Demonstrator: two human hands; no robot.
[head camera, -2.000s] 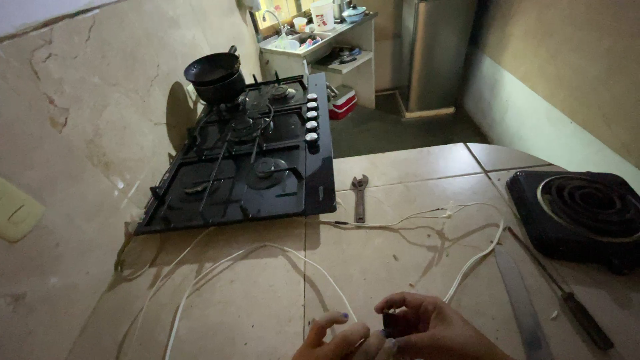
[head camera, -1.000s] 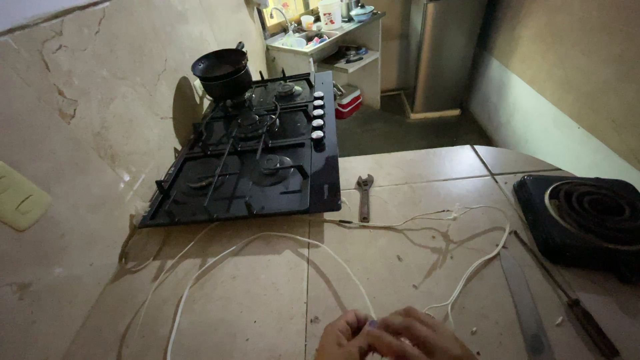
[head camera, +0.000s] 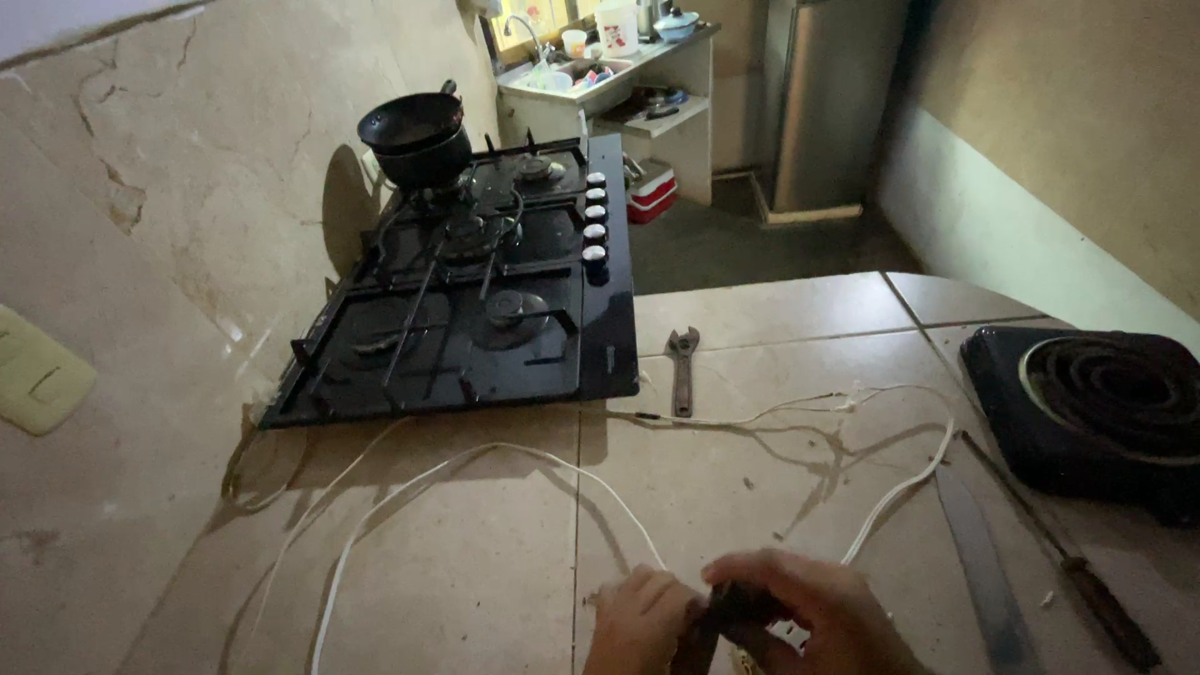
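Note:
At the bottom of the view my left hand (head camera: 642, 619) is closed on the white electrical cable (head camera: 497, 448), which arches over the tiles from the lower left. Close beside it my right hand (head camera: 816, 605) grips a small dark object (head camera: 741, 605), blurred, its kind unclear. More white cable (head camera: 891, 502) runs from behind my right hand up to thin wires, one with a black-wrapped joint (head camera: 647, 415), near the gas cooktop's corner. An adjustable wrench (head camera: 683, 370) lies beyond the wires. A flat metal blade (head camera: 984, 572) and a screwdriver (head camera: 1064, 553) lie right of my right hand.
A black gas cooktop (head camera: 450, 347) with a dark pan and pot (head camera: 417, 141) stands along the left wall. An electric coil hotplate (head camera: 1097, 412) sits at the right. A tiled counter's far edge (head camera: 769, 281) borders the floor; a sink unit (head camera: 553, 103) and refrigerator (head camera: 830, 103) stand beyond.
Two seconds ago a dark object showed between my fingers; one second ago my hands were close together and it was hidden. Now it shows again in my right hand, and the hands are slightly apart.

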